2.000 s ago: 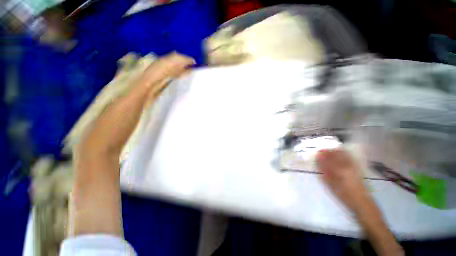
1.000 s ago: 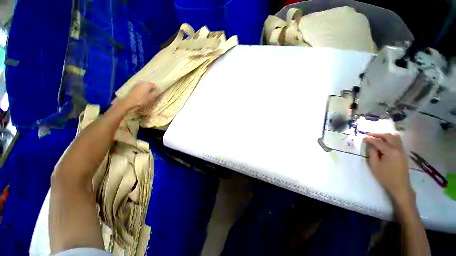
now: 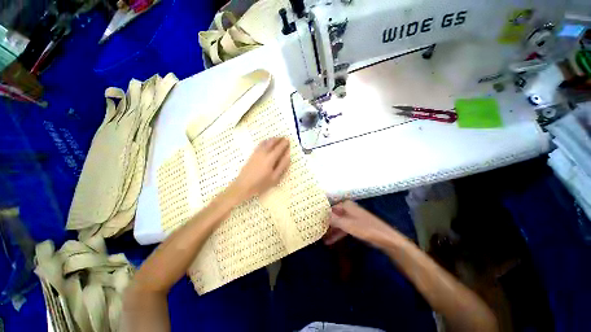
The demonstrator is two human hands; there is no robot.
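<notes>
A cream woven bag panel [image 3: 227,162] with rows of small dashes lies on the white table left of the needle, its lower part overhanging the front edge. Its handle [image 3: 230,107] loops up at the top. My left hand [image 3: 266,167] lies on the panel near its right edge, fingers bent; whether it grips is unclear. My right hand [image 3: 347,222] holds the panel's rounded lower right corner at the table's front edge. The presser foot and needle [image 3: 322,100] of the sewing machine [image 3: 415,29] are right of the panel's top, apart from it.
Red thread snips [image 3: 424,114] and a green square [image 3: 479,113] lie right of the needle. Stacked bag pieces [image 3: 113,162] lie at the table's left, more bundles [image 3: 91,285] below. Cream pieces [image 3: 240,32] sit in a bin behind. White material [image 3: 573,162] is at the right edge.
A bag panel now lies on the table before me. My left hand has moved from the left stack onto it, and my right hand from beside the needle to its corner. The view has turned right.
</notes>
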